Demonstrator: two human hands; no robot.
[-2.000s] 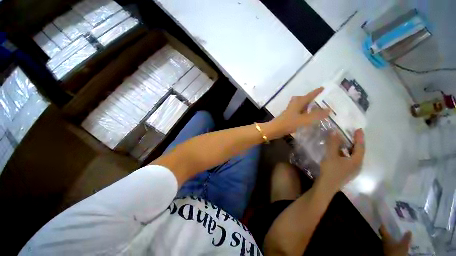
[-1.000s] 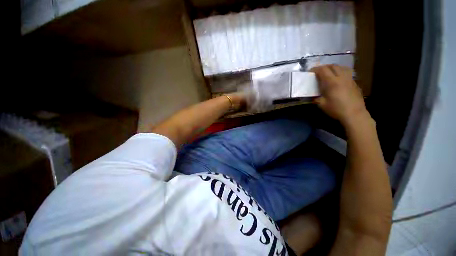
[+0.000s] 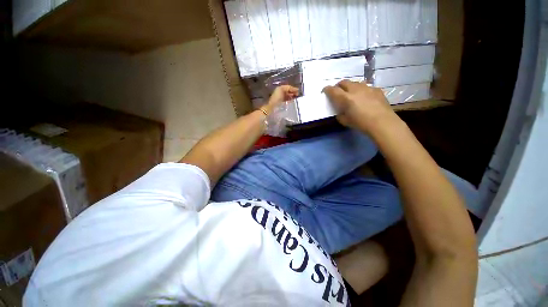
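A white retail box group (image 3: 318,72) in clear wrap lies at the near side of an open brown carton (image 3: 449,54). My left hand (image 3: 282,97), with a gold bracelet, is closed at its left edge, on loose clear plastic (image 3: 277,123). My right hand (image 3: 356,105) is curled over its right part, thumb on the white face; its other fingertips are partly hidden. Wrapped white boxes (image 3: 336,27) fill the carton's far side in a tight row, and more white boxes (image 3: 402,58) are stacked at its right.
A closed brown carton (image 3: 120,144) stands at lower left, with a white ridged strip (image 3: 42,157) on it. Another carton (image 3: 132,24) is at upper left. My knees are against the open carton's near side. The white bench edge (image 3: 517,174) curves along the right.
From bench to carton, my view and both hands have moved. Since one second ago, my right hand has shifted left over the white boxes, and more boxes show at the carton's right.
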